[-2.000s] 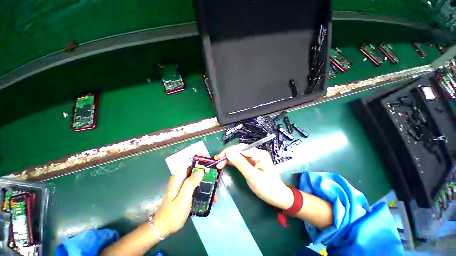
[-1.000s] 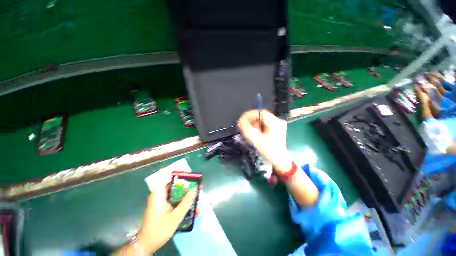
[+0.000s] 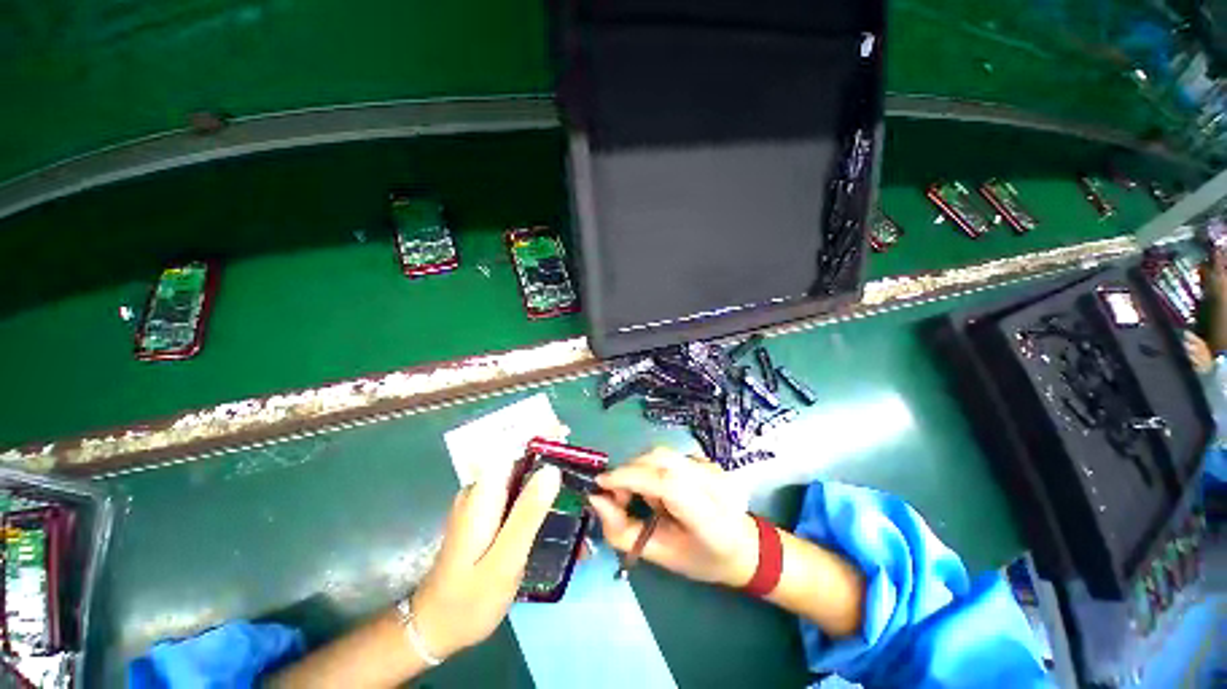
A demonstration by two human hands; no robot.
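Observation:
My left hand (image 3: 471, 565) holds a red-rimmed phone body (image 3: 554, 549) over the paper sheet, its thumb across the front and the green board partly showing. My right hand (image 3: 693, 522) is at the phone's upper right edge, fingertips touching or very near it. Thin tweezers (image 3: 639, 545) look tucked under its fingers, pointing down and away from the phone. Whether the fingertips also pinch a small part cannot be told. A heap of black small parts (image 3: 707, 390) lies just beyond the hands.
A large black tray (image 3: 713, 222) spans the belt edge. Phone bodies lie on the green belt at left (image 3: 178, 312) and right (image 3: 958, 209). A clear tray (image 3: 97, 532) is at far left. A second black tray (image 3: 1097, 498) with tangled parts is at right. Part of another person shows at the right rim.
My right hand has come back from the black tray's near edge to the phone. The tweezers pointed up before and now point down. The camera view has shifted too.

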